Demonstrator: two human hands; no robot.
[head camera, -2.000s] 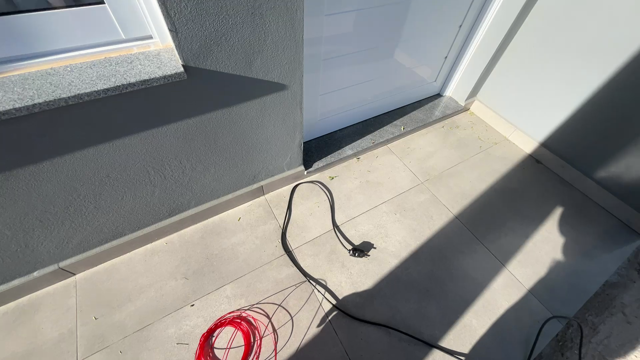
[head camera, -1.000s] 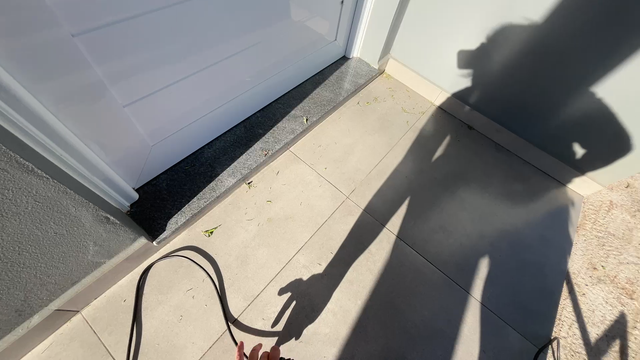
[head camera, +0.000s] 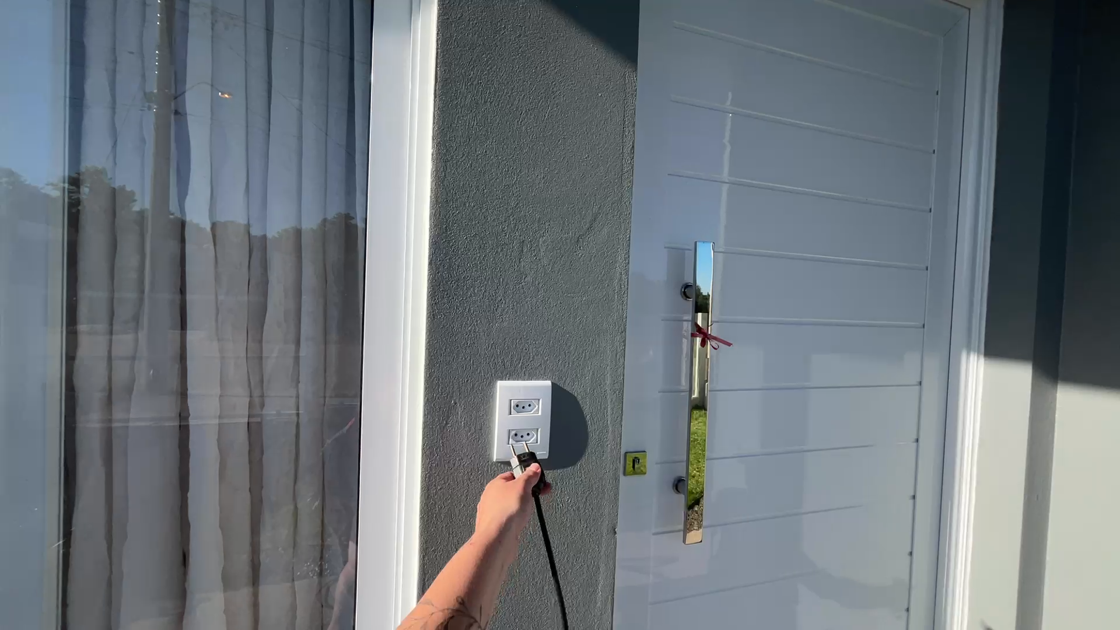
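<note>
My left hand (head camera: 510, 499) reaches up from the bottom of the view, thumb and fingers closed on a black power plug (head camera: 529, 468). Bare metal pins on the plug point up at the lower socket of a white double wall outlet (head camera: 500, 420). The pins show just below that socket's holes; whether they touch the plate cannot be told. From the plug, a black cable (head camera: 550, 556) hangs down along the dark grey textured wall (head camera: 534, 219). My right hand is out of view.
Left of the wall stands a white-framed window (head camera: 395, 306) with curtains behind reflecting glass. A white panelled door (head camera: 814, 350) is on the right, with a long mirror-like pull handle (head camera: 698, 472), a red ribbon (head camera: 709, 336) tied on it and a square lock plate (head camera: 635, 464).
The plug lay on the tiled floor two seconds ago; my left hand now holds it up at the outlet. The view has swung up from the floor to the wall and door.
</note>
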